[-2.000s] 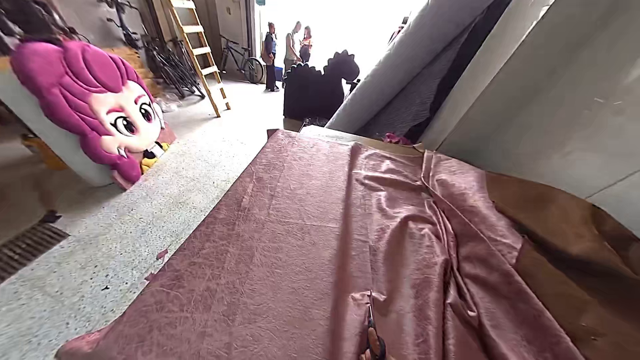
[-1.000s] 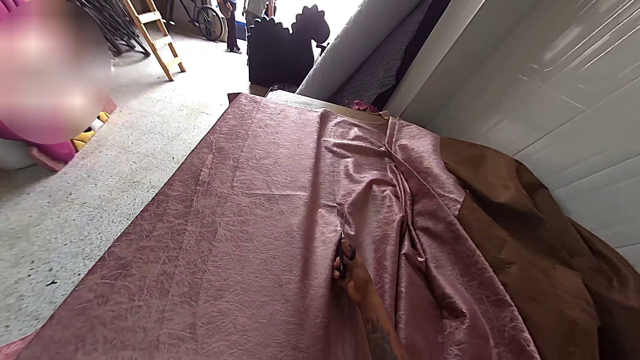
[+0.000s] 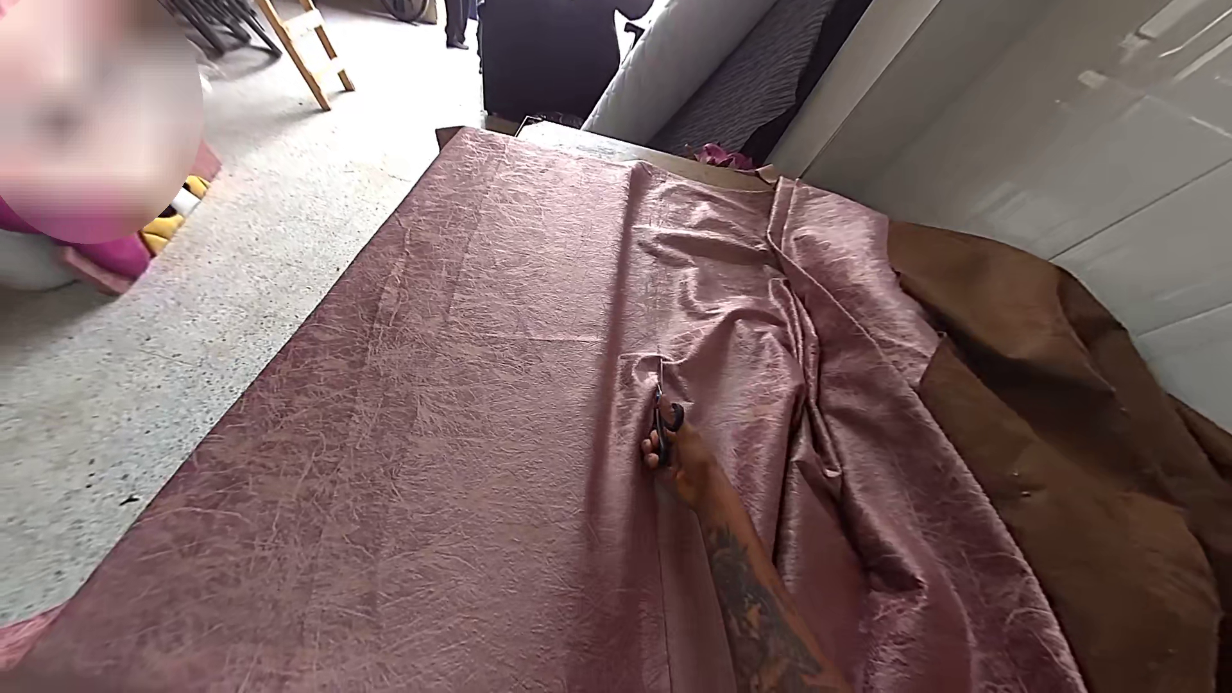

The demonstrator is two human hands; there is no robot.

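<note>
Shiny pink fabric covers a long table, smooth on the left and rumpled into folds on the right. My right hand grips a pair of scissors with dark handles over the middle of the fabric. The blades point away from me and meet the cloth at a small raised fold. Behind the hand, a straight cut line runs through the fabric toward the near edge. The forearm bears tattoos. My left hand is out of view.
Brown cloth lies along the right side, beside a pale wall. Large rolls of material lean beyond the table's far end, near a black shape. On the left are a speckled floor, a wooden ladder and a person's legs.
My right hand and scissors have moved forward along the fabric, away from me, since the earliest frame. More of the forearm shows now. The view has tilted downward and turned.
</note>
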